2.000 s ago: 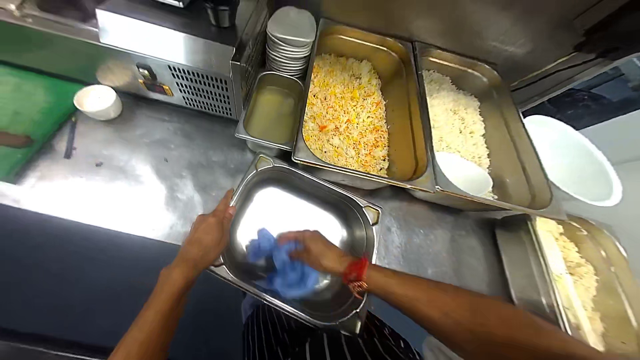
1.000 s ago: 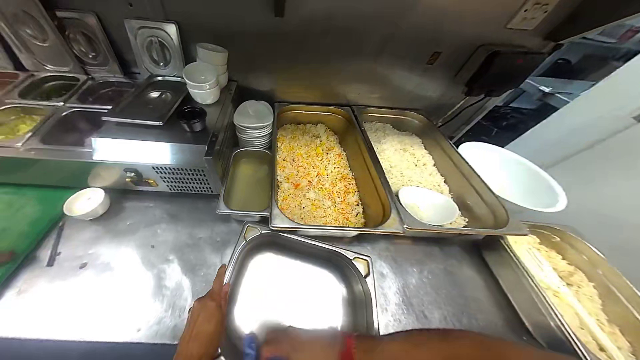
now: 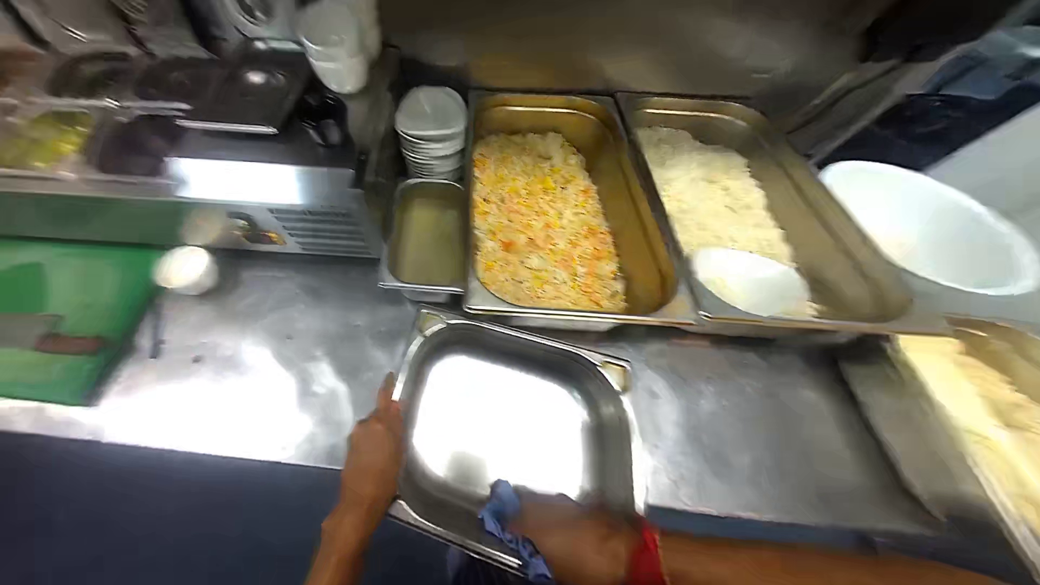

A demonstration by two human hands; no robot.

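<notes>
An empty stainless steel food pan (image 3: 605, 455) lies at the lower middle, tilted a little, over the counter's front edge. My left hand (image 3: 375, 459) grips its left rim. Inside the pan's near side, my right hand (image 3: 577, 536) is closed on a blue cloth (image 3: 505, 520), blurred by motion. A red band circles the right wrist. Just behind the pan stand a small steel pan of pale liquid (image 3: 426, 236) and a deep pan of rice with orange and yellow grains (image 3: 544, 227).
A pan of white rice (image 3: 715, 195) holds a white bowl (image 3: 751, 280). Farther right are a large white tub (image 3: 930, 227) and another rice pan (image 3: 983, 406). Stacked white dishes (image 3: 431, 130) stand behind. At left are a small white bowl (image 3: 186, 270) and a knife (image 3: 49, 335) on a green cutting board (image 3: 77, 284).
The blue cloth, mostly hidden by my right hand one second ago, shows again at the pan's near side. Two seconds ago it was nearer the pan's middle. The view has shifted.
</notes>
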